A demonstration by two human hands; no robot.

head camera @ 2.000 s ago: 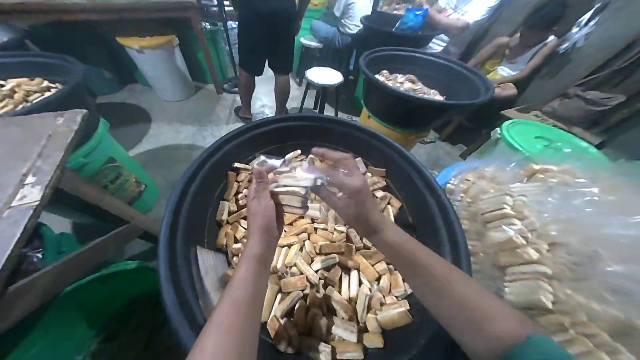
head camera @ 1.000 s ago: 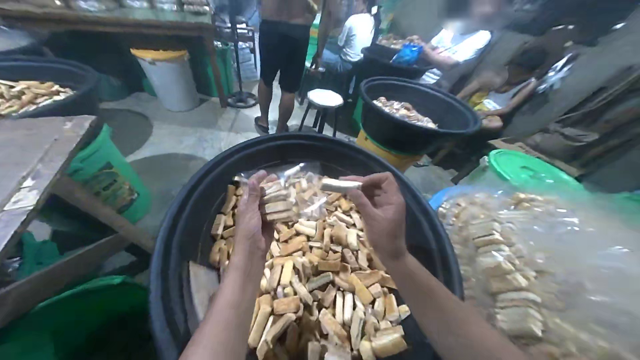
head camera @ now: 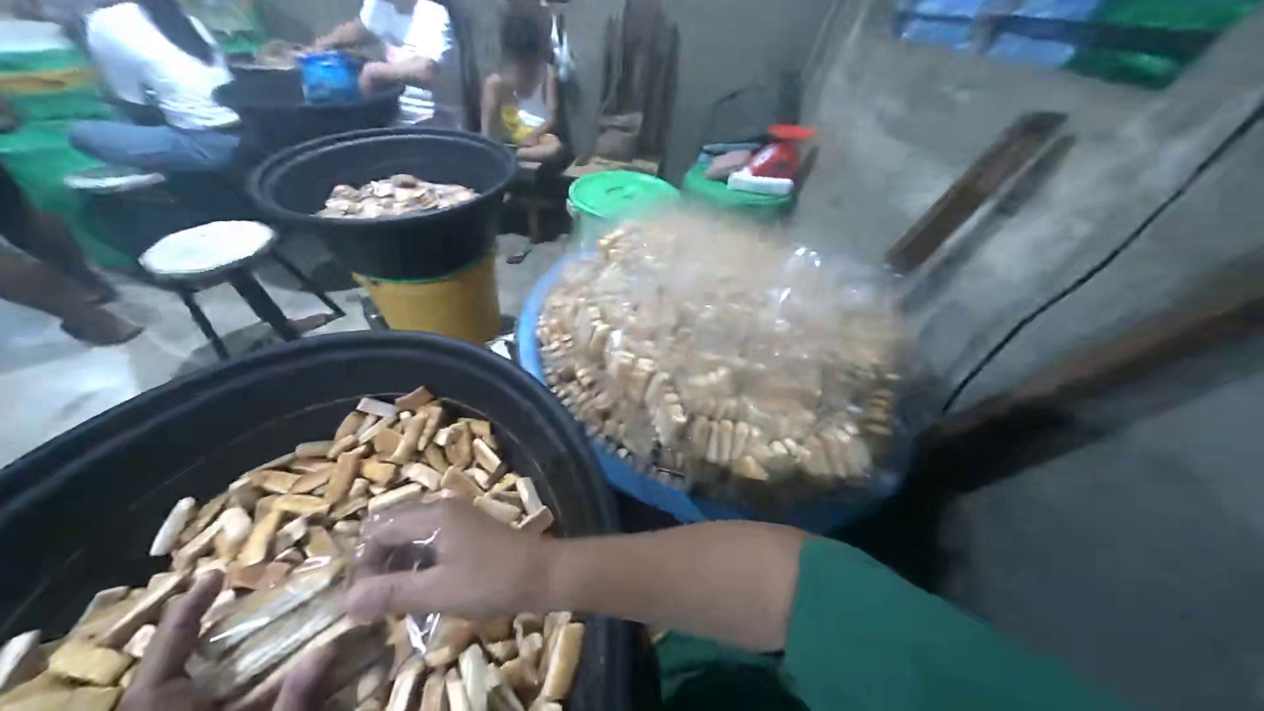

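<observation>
A big black plastic tub (head camera: pixel 395 357) holds many loose, browned bread sticks (head camera: pixel 262 533). Low in the view, my left hand (head camera: pixel 188 662) is around a clear plastic bag (head camera: pixel 286 622) with several sticks lined up inside. My right hand (head camera: pixel 459 558) has its fingers at the upper end of that bag, seemingly pinching the film; blur hides the exact grip. To the right, a blue tub (head camera: pixel 533 326) is heaped with filled clear bags (head camera: pixel 731 365) of the same sticks.
Beyond my tub stand a white-topped stool (head camera: pixel 212 247) and another black tub (head camera: pixel 385 222) on a yellow container (head camera: pixel 444 301). Green lids (head camera: pixel 622 195) and a concrete wall (head camera: pixel 1106 197) lie past the blue tub. Several people are at the back left.
The view has swung strongly to the right. One second ago my right hand held a stick apart from the bag; now it is at the bag, with no separate stick visible in it.
</observation>
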